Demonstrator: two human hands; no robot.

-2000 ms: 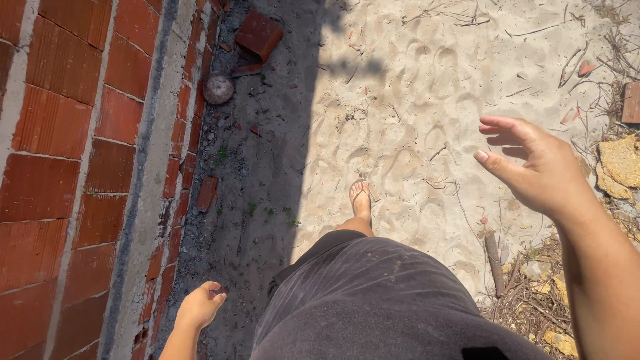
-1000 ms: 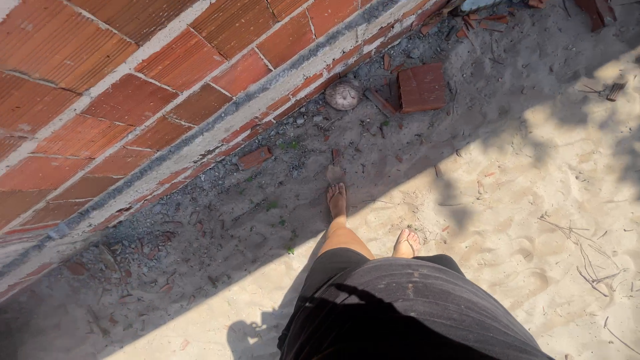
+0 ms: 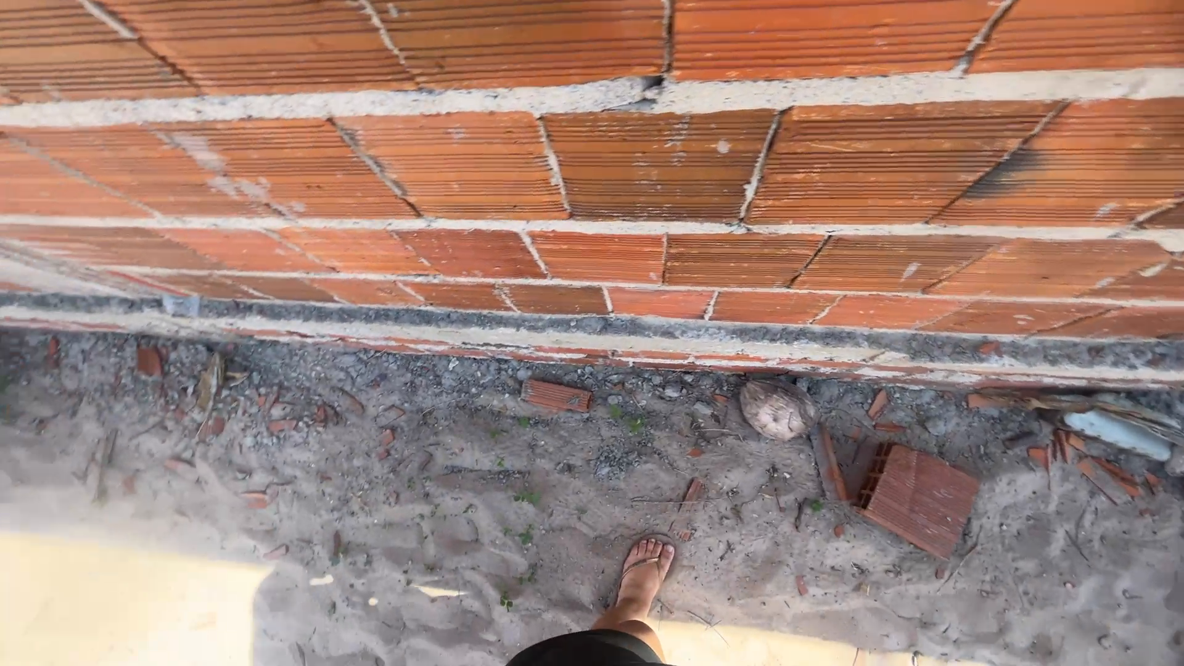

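Observation:
Neither my left hand nor my right hand shows in the head view now. A wall of ribbed hollow clay blocks (image 3: 661, 165) with pale mortar joints fills the upper half. One foot in a thong sandal (image 3: 645, 569) stands on shaded sand at the lower middle, below the edge of dark clothing (image 3: 587, 649). A broken hollow clay block (image 3: 920, 498) lies to the right of the foot. Between that block and the wall base rests a rounded, brownish object, perhaps a coconut (image 3: 778, 410).
A small clay block piece (image 3: 556, 396) lies near the wall base. Brick shards (image 3: 1110, 476) and a pale blue-grey object (image 3: 1119, 433) are at the right. More rubble (image 3: 149, 361) is scattered at the left. A mortar ledge (image 3: 592, 335) runs along the wall foot.
Both hands showed two seconds ago; neither does in the later frames. The view has turned strongly toward the wall, which was at the left two seconds ago and now spans the top.

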